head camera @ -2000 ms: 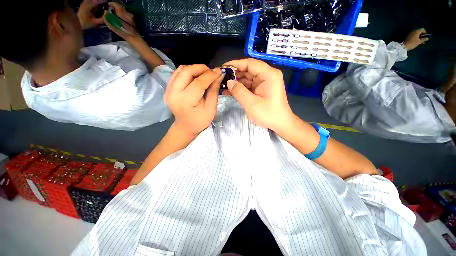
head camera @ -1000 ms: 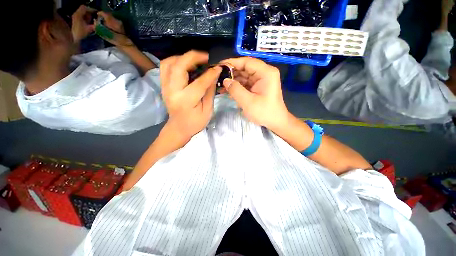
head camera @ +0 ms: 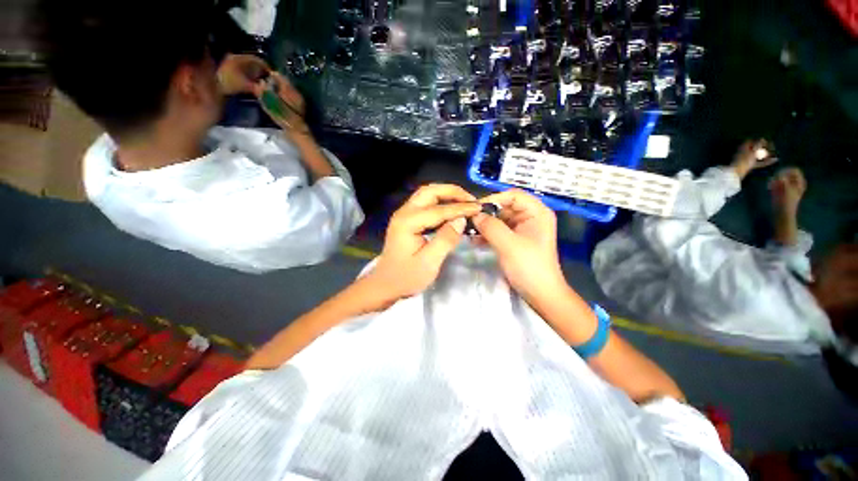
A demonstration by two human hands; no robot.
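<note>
A small black housing point(head camera: 483, 216) with a shiny edge is held between the fingertips above my lap, mostly hidden by the fingers. My left hand point(head camera: 423, 237) has thumb and fingers closed on its left side. My right hand point(head camera: 527, 239), with a blue band on the wrist, grips its right side. A long white strip card point(head camera: 589, 183) with rows of small slot shapes lies across the front of a blue parts bin point(head camera: 482, 155). The image is slightly blurred, so details of the housing cannot be told.
A clear tray point(head camera: 461, 107) with rows of black-silver units lies over the bin's far part. Empty-looking clear trays point(head camera: 376, 103) lie left of it. A person in white point(head camera: 212, 188) sits at left, another point(head camera: 691, 244) at right. Red crates point(head camera: 141, 362) stand behind.
The view has shifted, so more of the trays shows and the hands appear lower and further right. My left fingers have closed in on the housing. The neighbour at right shows both hands.
</note>
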